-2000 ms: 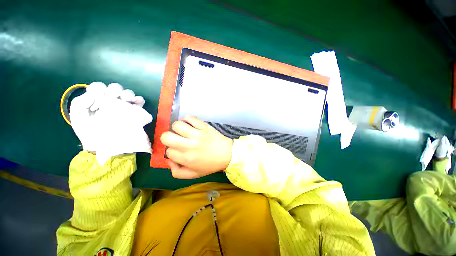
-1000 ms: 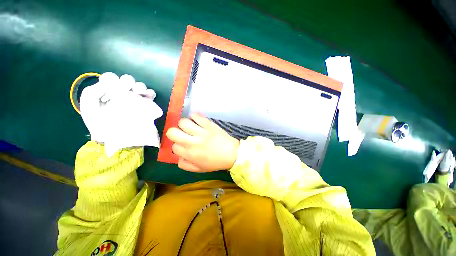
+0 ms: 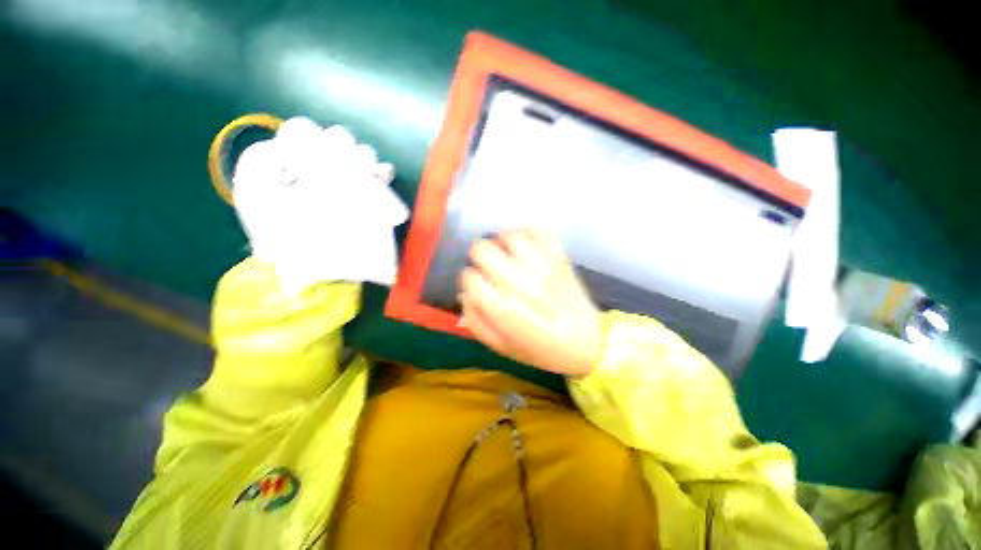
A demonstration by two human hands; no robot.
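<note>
A grey-silver laptop (image 3: 635, 204) lies underside up on an orange tray (image 3: 439, 177), turned clockwise in view; the frame is blurred. My bare right hand (image 3: 529, 299) lies over the laptop's lower left corner with curled fingers; its fingertips and anything under them are hidden. My left hand (image 3: 317, 199), in a white glove, is left of the tray with curled fingers around loose white cloth that looks like a glove. A yellow tape roll (image 3: 223, 161) shows beside it, partly covered by the hand.
A long white strip (image 3: 814, 231) lies against the tray's right side. A pale roll in clear wrap (image 3: 884, 304) is right of it. Another person's green sleeve (image 3: 941, 500) shows at the lower right edge. The green bench (image 3: 140, 140) lies underneath; dark floor shows lower left.
The whole view has shifted and tilted, so bench, laptop and hands appear farther right. My right hand stays over the same laptop corner. My left hand keeps its curled pose beside the tape roll.
</note>
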